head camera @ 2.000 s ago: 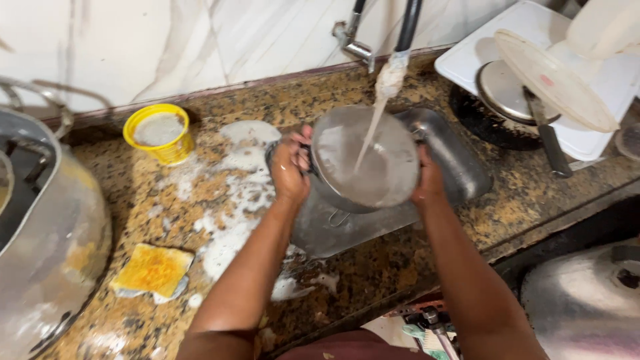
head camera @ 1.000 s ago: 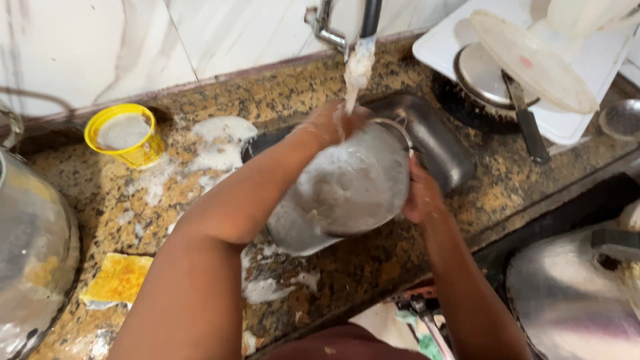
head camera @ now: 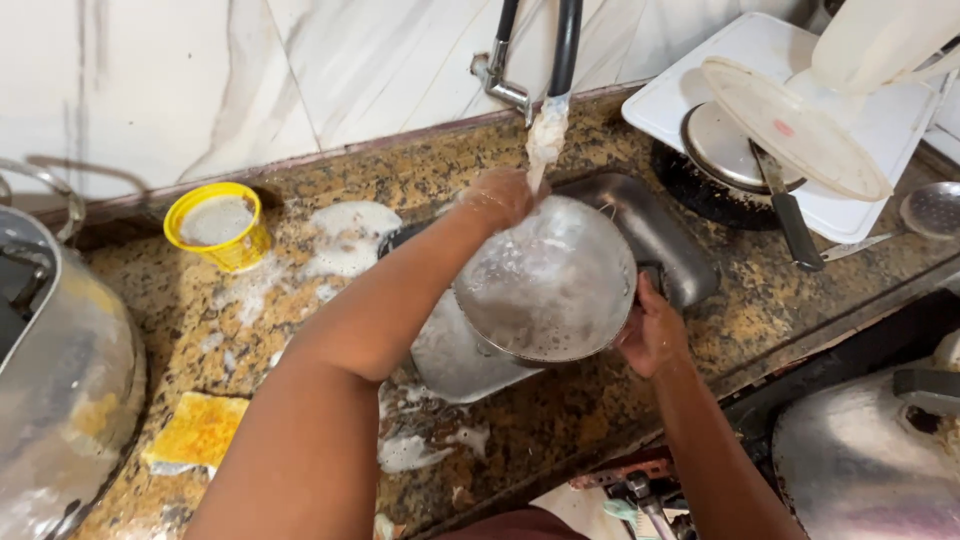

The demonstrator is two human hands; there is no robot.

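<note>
A round metal pot [head camera: 551, 281] with cloudy water in it is tilted over the steel sink [head camera: 450, 352]. My right hand [head camera: 656, 330] grips the pot by its dark side handle. At the pot's far left rim is my left hand [head camera: 502, 196], under the stream from the black hose [head camera: 566, 52]; its fingers are blurred and partly hidden by water, so whether they touch the rim is unclear. A milky, wet wrapping hangs around the hose's end. Soap foam [head camera: 352, 232] lies on the granite counter left of the sink.
A yellow tub [head camera: 217, 225] of suds and a yellow sponge [head camera: 199, 431] are on the left, near a large aluminium pot [head camera: 67, 360]. At right are a white board [head camera: 667, 105], a pan lid [head camera: 724, 146], a knife [head camera: 795, 225] and a skimmer [head camera: 934, 210]. A metal faucet [head camera: 510, 90] juts from the wall.
My left hand has let go of the pot's left side, where it was two seconds ago, and moved to the water stream at the far rim. My right hand still holds the pot.
</note>
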